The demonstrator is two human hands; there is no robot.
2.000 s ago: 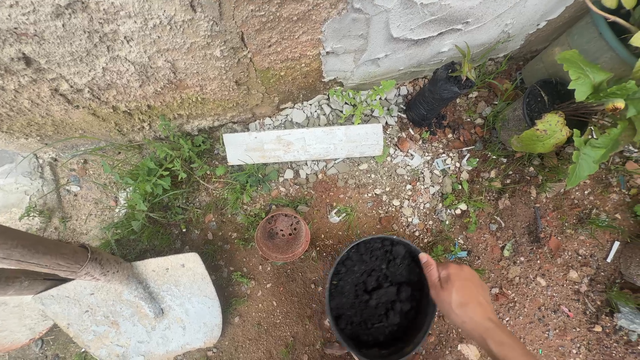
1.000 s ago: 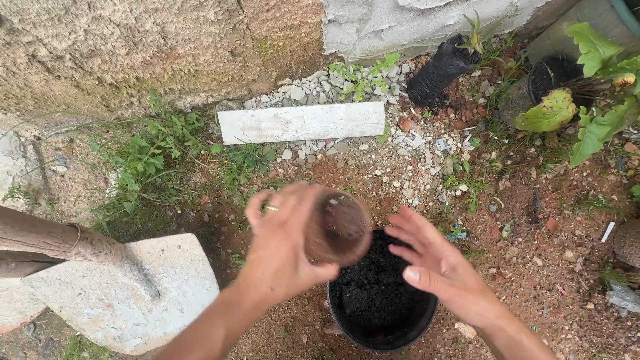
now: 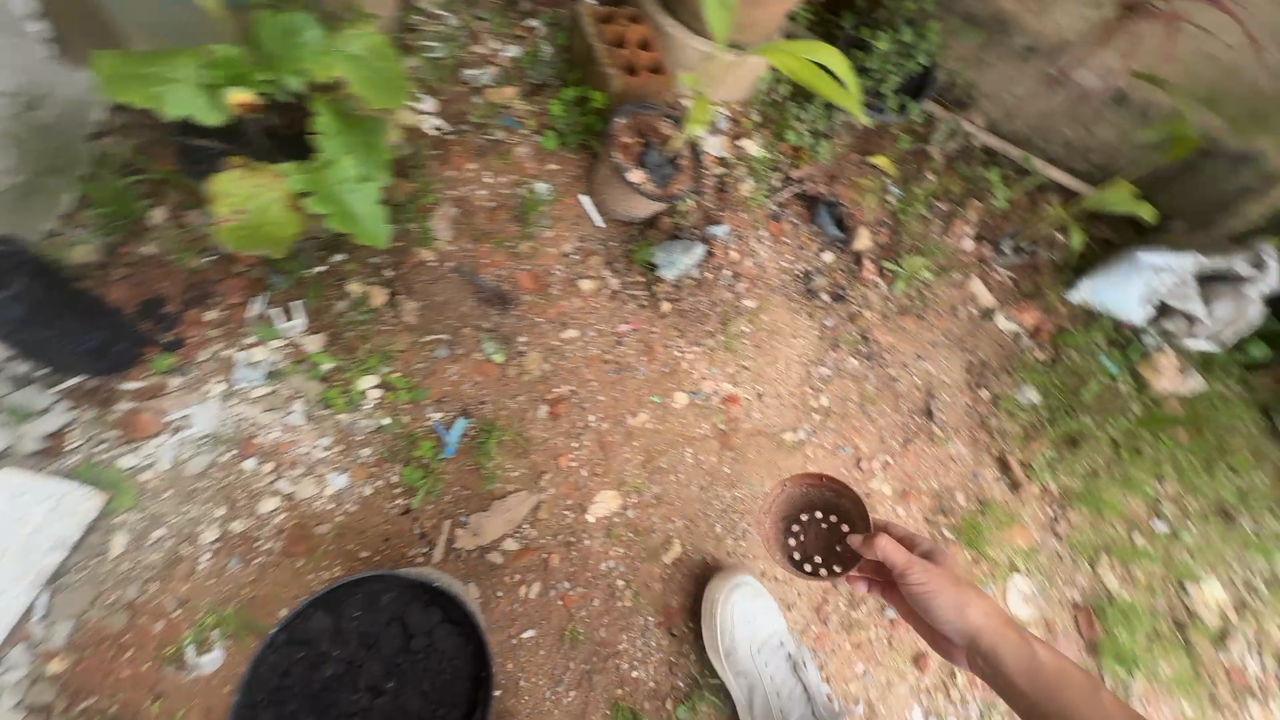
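My right hand (image 3: 915, 585) grips the rim of a small brown plastic plant pot (image 3: 815, 527), thumb inside and fingers outside. The pot's inside faces up and shows a ring of drainage holes in its base; no soil is seen in it. At the lower left stands a round black bucket (image 3: 370, 655) filled with dark soil, cut off by the frame's bottom edge. My left hand is out of view. A white sneaker (image 3: 755, 640) is on the ground between bucket and pot.
A leafy plant (image 3: 340, 150) grows at the upper left. At the top are a hollow clay brick (image 3: 630, 50) and a soil-filled pot (image 3: 645, 165). A crumpled plastic bag (image 3: 1185, 295) lies at the right, a white board (image 3: 40, 535) at the left. Gravel and reddish dirt cover the ground.
The view has swung far to the right. The small pot was on the ground, then in my left hand; now my right hand holds it. My left hand has left the view.
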